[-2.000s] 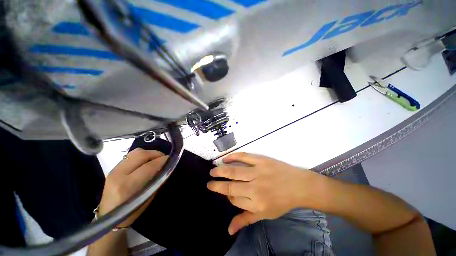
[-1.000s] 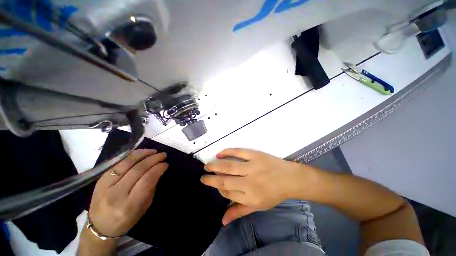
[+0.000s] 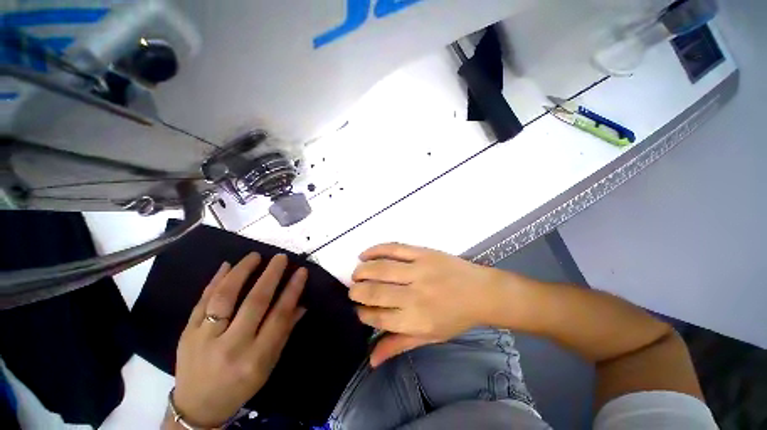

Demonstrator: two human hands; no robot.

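Note:
A black cut piece [image 3: 160, 311] lies flat on the white table, its upper edge near the presser foot and needle area [image 3: 273, 180]. My left hand [image 3: 240, 340] rests palm down on the piece with its fingers spread. My right hand [image 3: 412, 294] is at the piece's right edge, its fingertips on the edge and its thumb lower down near my lap. I cannot tell if the right thumb pinches the fabric. The piece's lower part runs down to the jeans on my lap.
The white machine head [image 3: 252, 50] spans the top. A black strip [image 3: 492, 97] and yellow-green and blue snips [image 3: 593, 124] lie on the bed under the arm. More black fabric [image 3: 55, 353] lies at the left. A control panel [image 3: 697, 52] is at the right end.
The view has shifted, so the machine head sits further up and left. My left hand has moved down and right over the black piece and its fingers have spread. My right hand has stayed at the edge.

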